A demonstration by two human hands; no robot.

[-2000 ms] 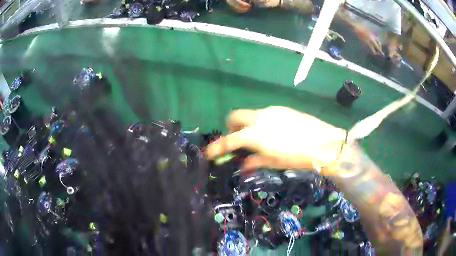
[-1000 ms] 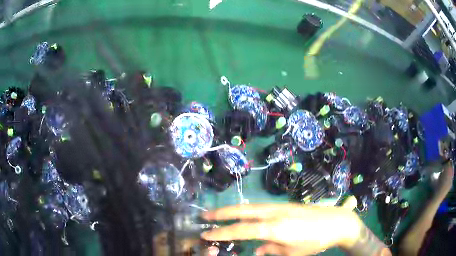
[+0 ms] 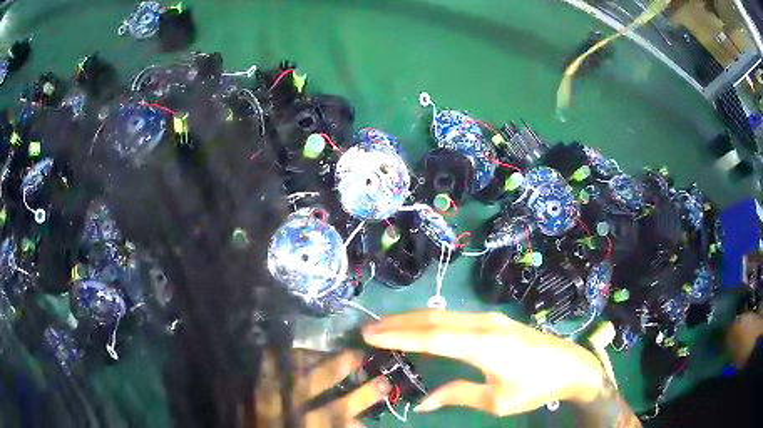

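My right hand [image 3: 502,359] reaches in from the lower right, fingers and thumb around a small black housing [image 3: 406,376] with red and white wires. My left hand [image 3: 326,393] is at the bottom, its fingers against the same housing; much of it is hidden by dark blurred strands. The housing is partly covered by the fingers. Just above the hands lie a blue-and-white round circuit board [image 3: 307,256] and another such circuit board [image 3: 372,181], with thin white leads.
Black housings and wired boards lie heaped on the green worktop [image 3: 401,50]. A blue box [image 3: 740,242] stands at the far right, near another person's hand [image 3: 743,338]. A yellow strap [image 3: 586,58] hangs at upper right. Dark blurred strands cover much of the left side.
The view has tilted down onto the pile. My right hand has come from above the pile to the near side; since one second ago its thumb and fingers show around the housing, beside my left hand.
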